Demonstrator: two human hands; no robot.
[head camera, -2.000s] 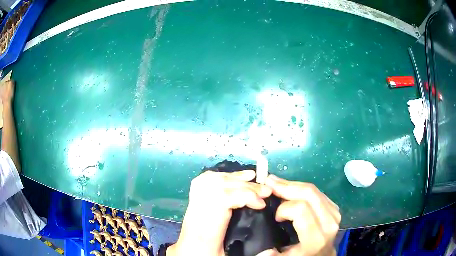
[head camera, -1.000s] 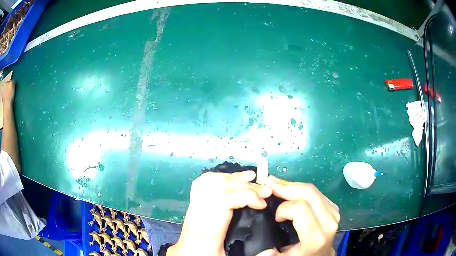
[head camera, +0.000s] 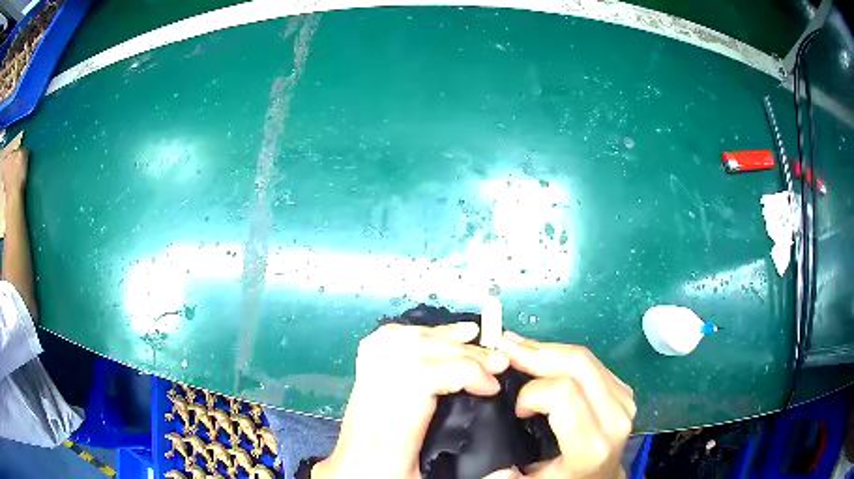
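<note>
A glossy black moulded figure assembly is at the bottom middle, over the near edge of the green bench. A pale, finger-long part stands up from it between the fingertips. My left hand holds the assembly from the left, with the fingers at the base of the pale part. My right hand holds it from the right, with the thumb and fingers meeting the left fingers. The hands hide much of the assembly. A ragged black edge shows above my left hand.
A white glue bottle with a blue tip lies at right. A red lighter, dark rod and crumpled tissue lie by the clear panel. Tan parts fill a crate below the bench. Another person's arm is at far left.
</note>
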